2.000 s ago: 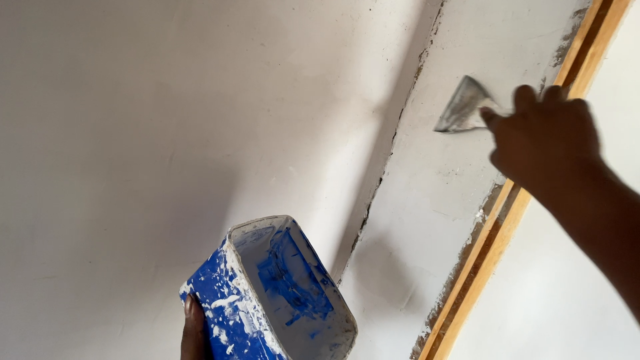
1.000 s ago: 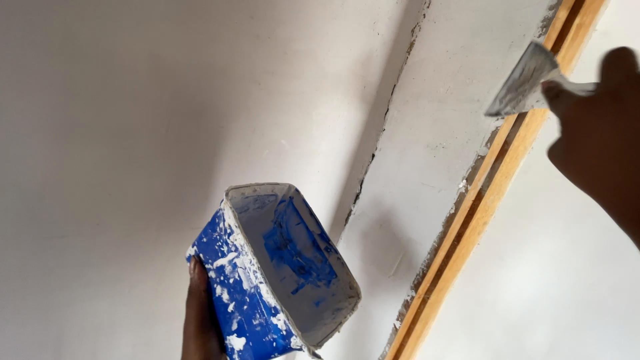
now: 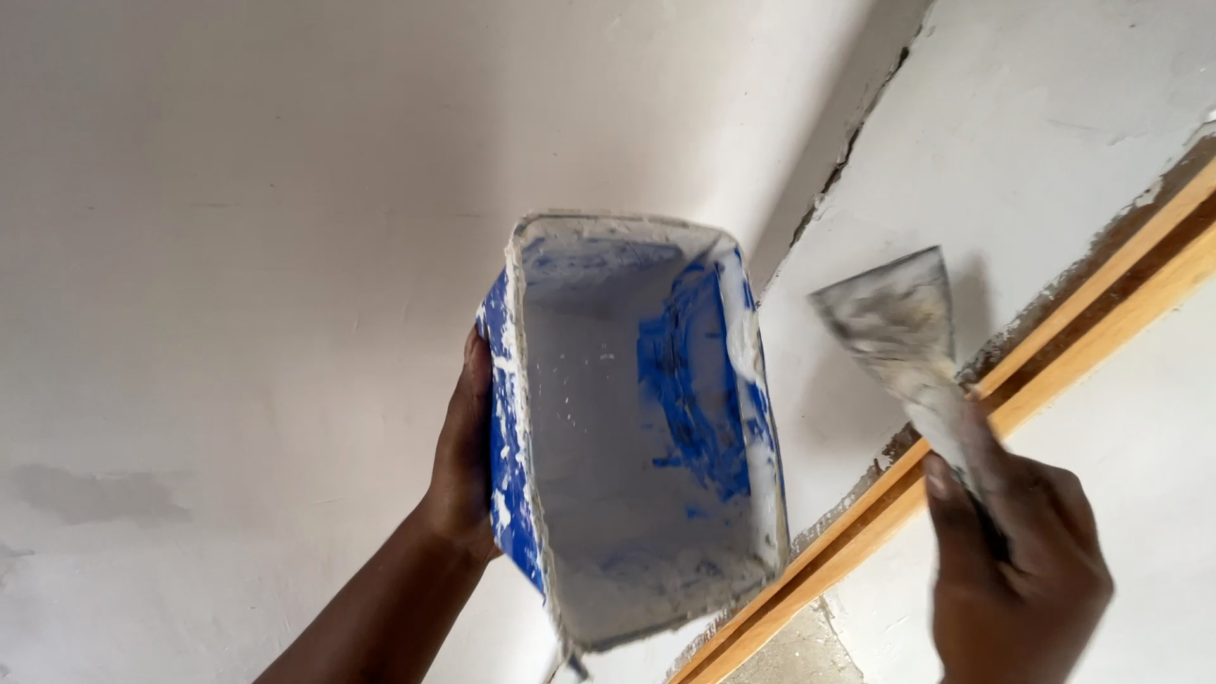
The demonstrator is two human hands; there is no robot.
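My left hand (image 3: 464, 442) grips the left side of a blue plastic container (image 3: 518, 475), which is tilted with its open mouth facing me. White filler smears its rim and outer wall, and thin residue coats the inside, with bare blue showing at the right. At the right, my right hand (image 3: 1021, 541) is closed around the handle of a putty knife (image 3: 898, 318). The blade points up and left, beside the container and apart from it, and carries greyish-white filler. Part of the handle is hidden by the fingers.
A wooden frame (image 3: 1092, 332) runs diagonally at the right, edged by rough brown plaster. A dark crack (image 3: 845, 161) runs along the corner between the large wall surface (image 3: 266, 237) and the pale strip (image 3: 1026, 123). Bare rough plaster (image 3: 798, 651) shows at the lower right.
My right hand has brought the putty knife from the wooden frame's edge down towards the container. The container has turned more upright and sits nearer the middle of the view.
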